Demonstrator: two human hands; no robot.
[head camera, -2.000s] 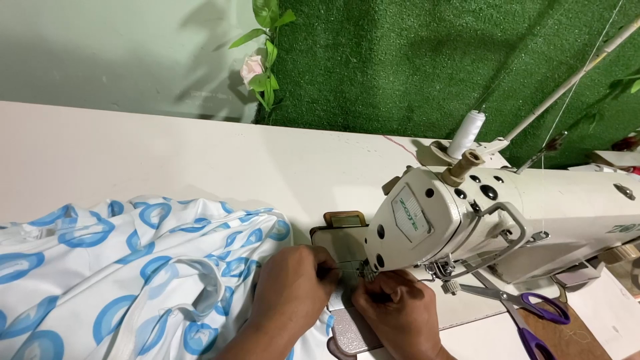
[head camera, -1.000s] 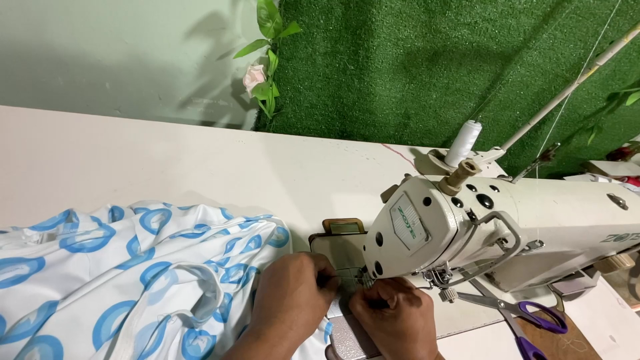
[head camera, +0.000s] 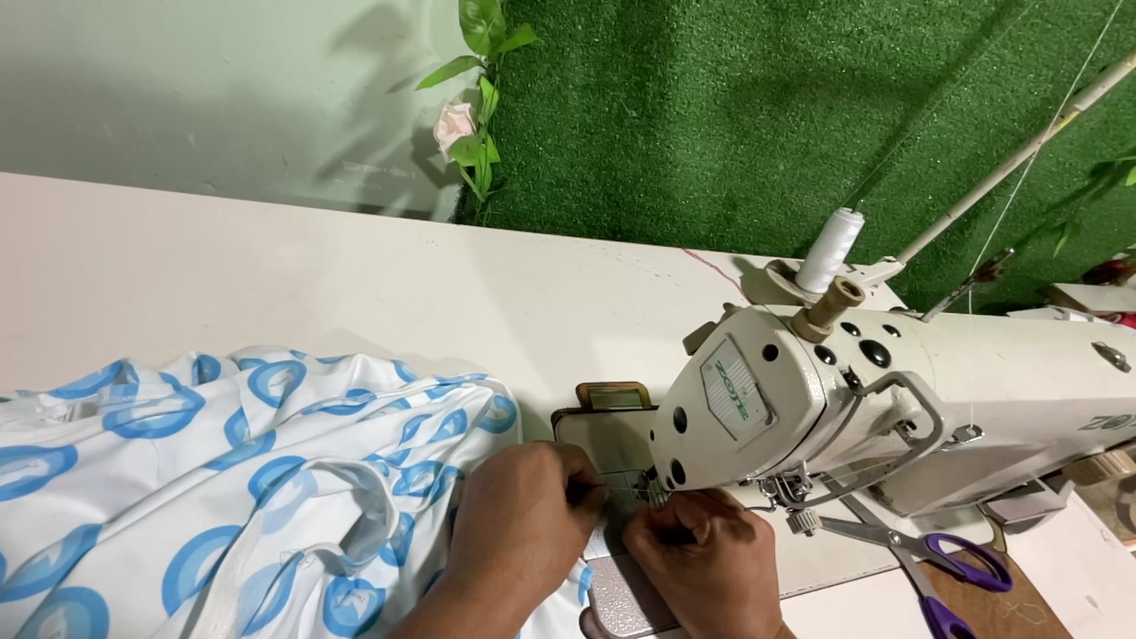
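A white industrial sewing machine (head camera: 754, 399) of the Zoje make stands at the right, its head tilted in view. Just left of its needle area, my left hand (head camera: 532, 506) pinches a thin white thread (head camera: 626, 488) between thumb and finger. My right hand (head camera: 706, 550) has its fingertips closed together below the machine head, near the presser foot; whatever they pinch is hidden. White fabric with blue rings (head camera: 266, 479) lies bunched at the left, partly behind my left hand. A cone of white thread (head camera: 830, 250) stands behind the machine.
Scissors with purple handles (head camera: 914, 546) lie open beside the machine bed at the lower right. The white table (head camera: 355, 275) runs back to a pale wall and a green artificial-grass panel (head camera: 710, 115). A pink artificial rose (head camera: 454, 129) hangs at the panel's edge.
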